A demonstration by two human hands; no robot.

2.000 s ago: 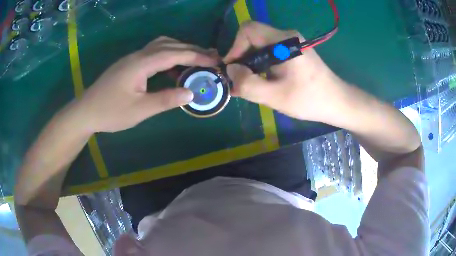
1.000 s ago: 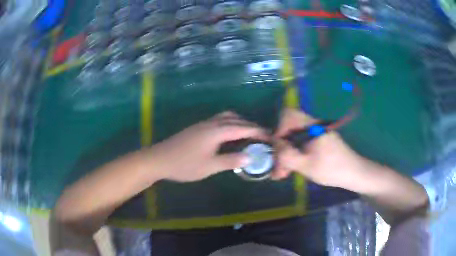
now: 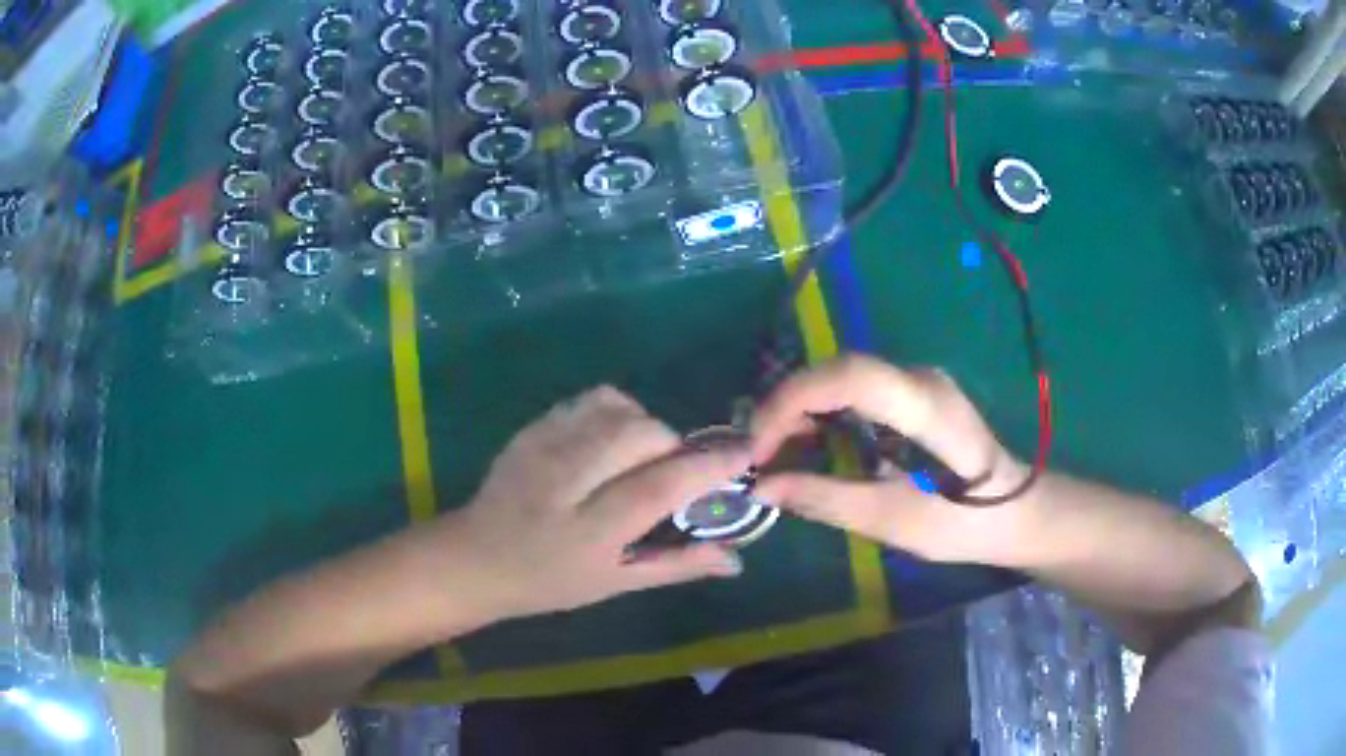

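A round part (image 3: pixel 719 510) with a pale centre and dark rim is between my two hands, low over the green mat. My left hand (image 3: pixel 591 495) holds it, fingers over its upper edge and thumb along its lower side. The ring of the round test fixture (image 3: pixel 719 440) shows just above it, mostly hidden. My right hand (image 3: pixel 901 451) has its thumb and index finger at the part's right edge. The black test probe (image 3: pixel 886 448) with a blue dot lies in my right palm, partly hidden; a red wire (image 3: pixel 1044 399) loops from it.
A clear blister tray (image 3: pixel 546 251) with rows of round parts lies at the upper left. One loose round part (image 3: pixel 1020 185) and another (image 3: pixel 967 36) lie at the right. A black cable (image 3: pixel 901 163) crosses the mat. Stacked clear trays (image 3: pixel 1277 222) stand at the right edge.
The view has shifted upward, showing more tray and mat. My left fingers now cover the part's upper edge. The probe has turned back into my right palm, its thumb and finger extended to the part.
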